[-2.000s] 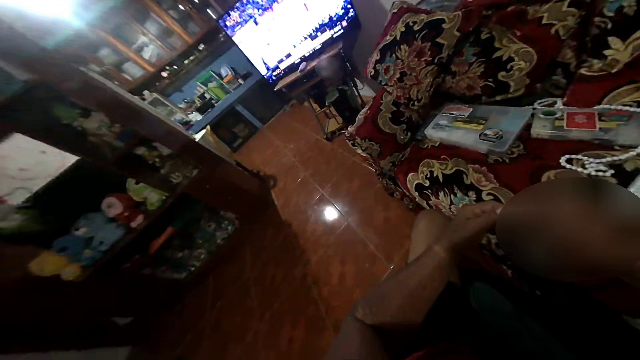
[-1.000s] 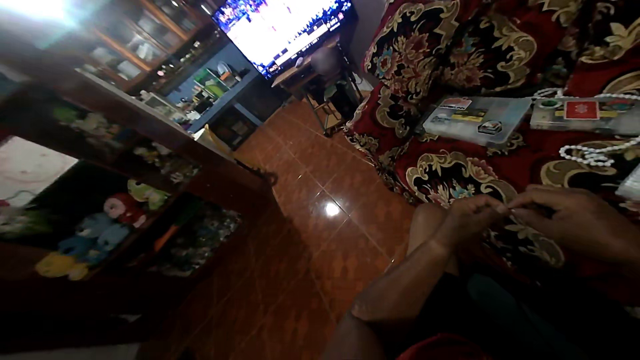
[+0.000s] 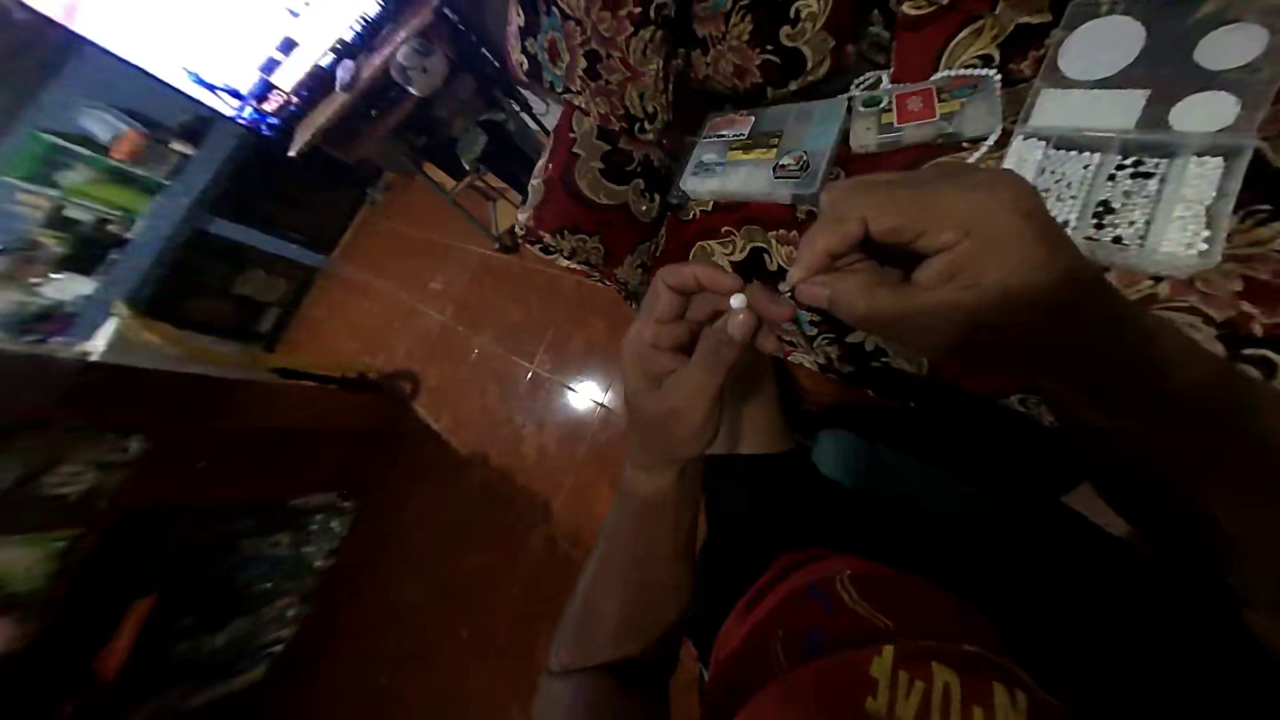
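Between the thumb and a finger of my left hand point(image 3: 690, 350) is a small round white bead point(image 3: 738, 300). Just to its right, my right hand point(image 3: 930, 260) pinches something tiny and thin at its fingertips, too small to make out. Both hands are above my lap, in front of the sofa seat. Behind my right hand, an open clear plastic bead box point(image 3: 1150, 262) holds white and dark beads in compartments. A string of white beads point(image 3: 998, 95) lies around a smaller clear case point(image 3: 870, 130) with a red card point(image 3: 915, 105) on it.
A closed clear plastic case point(image 3: 750, 180) lies on the floral sofa point(image 3: 610, 190). The tiled floor point(image 3: 480, 310) stretches left of my hands. A lit television point(image 3: 200, 40) and its stand are at the upper left, and a dark shelf point(image 3: 200, 440) stands at the lower left.
The view has shifted toward the sofa, bringing the open bead box into sight. My hands, close together one second ago, are now slightly apart, and the white bead shows in my left fingers.
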